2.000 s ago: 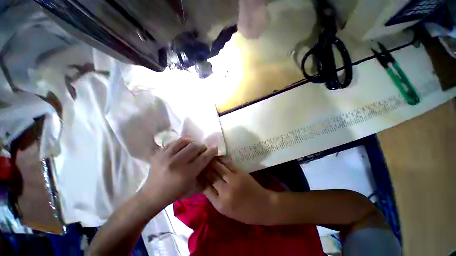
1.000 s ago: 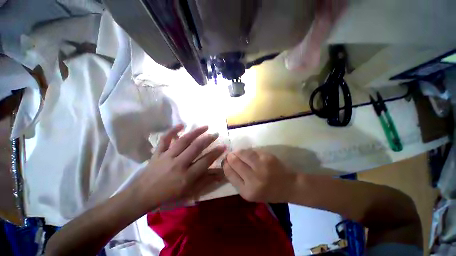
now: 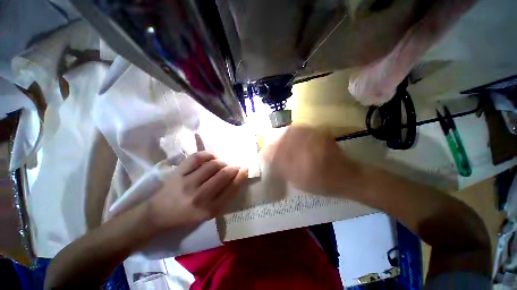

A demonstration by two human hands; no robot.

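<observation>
Pale fabric (image 3: 136, 107) lies left of the needle and runs under the bright lamp glare. My left hand (image 3: 198, 190) lies on the fabric just below the needle area, fingers together, pressing it flat. My right hand (image 3: 309, 161) is blurred, close to the right of the presser foot; whether its fingers hold anything cannot be seen. The sewing machine head (image 3: 283, 34) fills the top of the view, with the dark needle parts (image 3: 275, 93) below it. The needle tip and the fabric edge there are washed out by glare.
Black scissors (image 3: 394, 122) and green-handled snips (image 3: 456, 144) lie right of the needle. A pale pink cloth strip (image 3: 377, 82) hangs from the machine. A printed ruler scale (image 3: 272, 208) runs along the table's front edge. A red apron (image 3: 266, 263) covers the lap.
My right hand has moved up from the fabric's lower edge beside my left hand to near the presser foot. My left hand's spread fingers have closed together. The camera view has shifted.
</observation>
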